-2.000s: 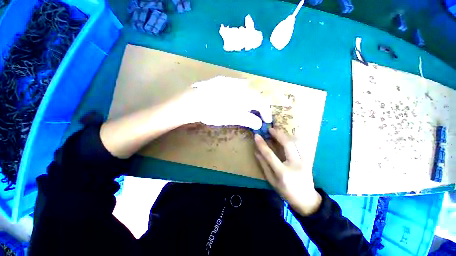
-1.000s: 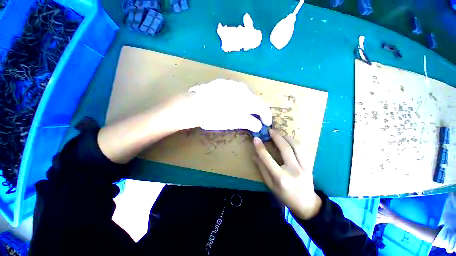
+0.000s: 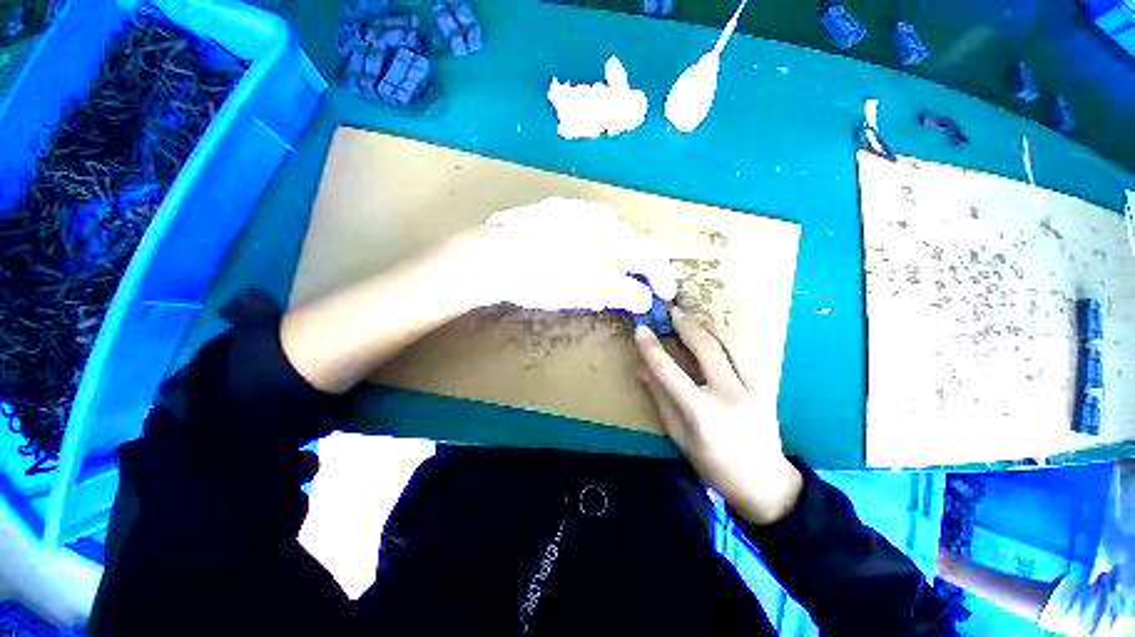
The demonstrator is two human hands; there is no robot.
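Note:
My left hand (image 3: 566, 258), in a white glove, holds a blue-grey block part (image 3: 655, 319) over the right half of the tan cardboard work mat (image 3: 398, 187). My right hand (image 3: 716, 417), bare, has its fingertips on the lower right side of the same block. The fingers of both hands cover most of the block, so its shape is partly hidden. No strap piece can be made out between the fingers.
A blue parts bin (image 3: 187, 237) with black straps stands at left. A pile of blocks (image 3: 392, 62), a crumpled wipe (image 3: 597, 103) and a squeeze bottle (image 3: 695, 93) lie beyond the mat. A second cardboard mat (image 3: 958, 324) at right bears a row of blocks (image 3: 1090, 367). A person's forearm (image 3: 996, 585) shows lower right.
The hands keep nearly the same hold on the block. The view has shifted slightly. Blocks on the belt at the top have changed place, and another person's arm has come in at lower right.

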